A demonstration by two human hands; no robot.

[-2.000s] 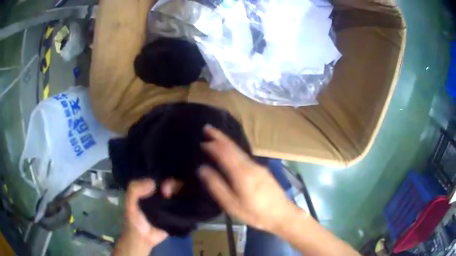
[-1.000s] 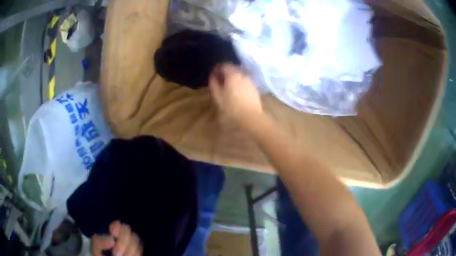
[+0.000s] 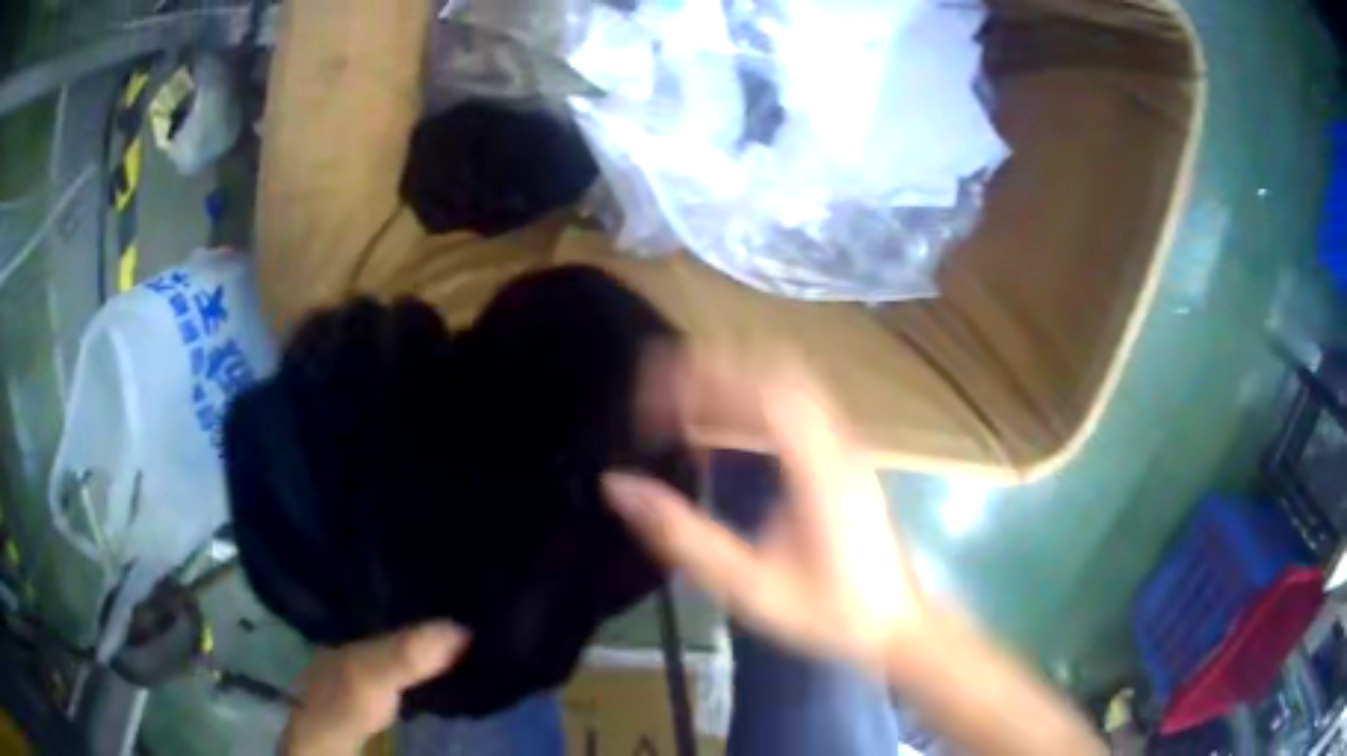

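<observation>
A large bunch of black fabric pieces lies over my lap in front of the carton. My left hand holds its lower edge, with the thumb on top and the other fingers hidden. My right hand is blurred at the bunch's right side, fingers spread; whether it grips any cloth is unclear. A smaller black bundle lies inside the brown carton, at its left. Clear plastic with white sheets lies beside that bundle.
A white carrier bag with blue print hangs at the left. A blue plastic bin and a red piece are at the lower right. Another cardboard box is low between my legs. Yellow-black tape is at the upper left.
My right hand has come back from the small bundle in the carton to the black cloth on my lap. The lap cloth has moved up and right, and looks wider. The view has shifted.
</observation>
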